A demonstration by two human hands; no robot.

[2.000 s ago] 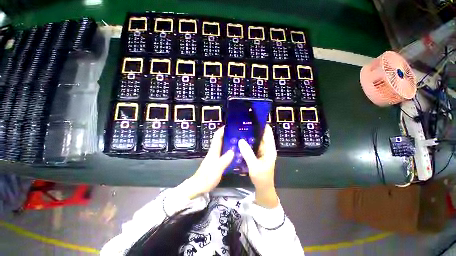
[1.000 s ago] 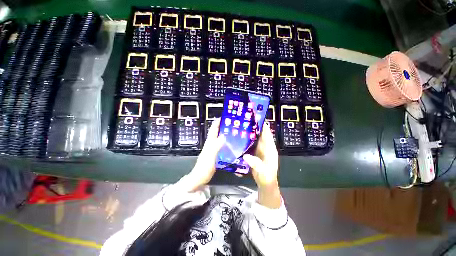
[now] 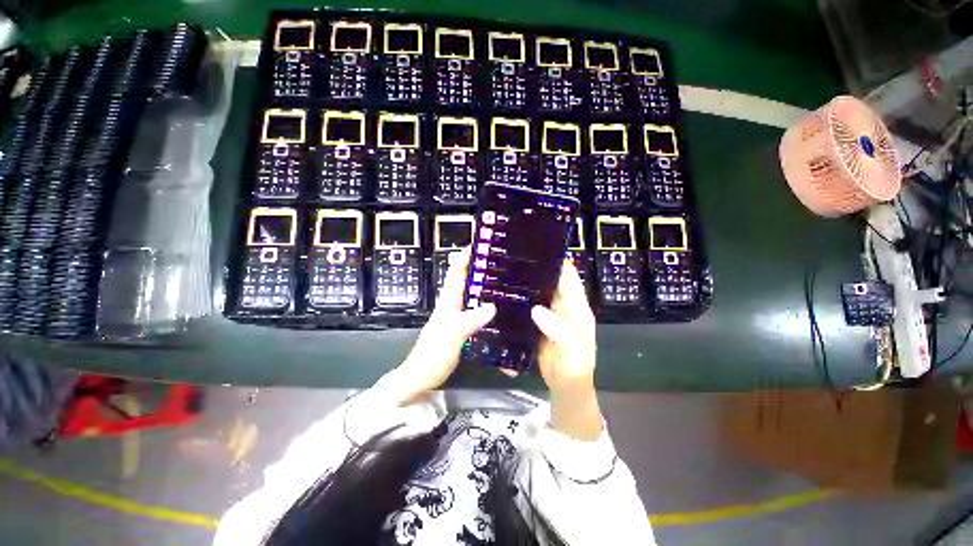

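Observation:
A large smartphone (image 3: 520,272) is held upright between both hands, its lit screen showing a dark list with small icons down the left side. My left hand (image 3: 446,331) grips its left edge, the thumb over the lower screen. My right hand (image 3: 568,331) grips its right edge, the thumb at the lower right of the screen. Behind the smartphone, a wide black phone tray (image 3: 425,210) lies flat on the bench with three rows of keypad phones (image 3: 398,256) with gold-edged screens. The smartphone hides parts of the lower row.
Ridged black tray stacks (image 3: 64,192) and shiny clear trays (image 3: 160,245) stand at left. At right are a pink fan (image 3: 838,158), a white power strip (image 3: 912,331), a small dark keypad piece (image 3: 866,303) and cables. The green bench (image 3: 747,256) ends before me; a red object (image 3: 128,407) is below left.
The smartphone's screen has changed from a blue keypad display to a home screen with icons, then to a dark list. My left thumb has moved onto the lower screen since one second ago.

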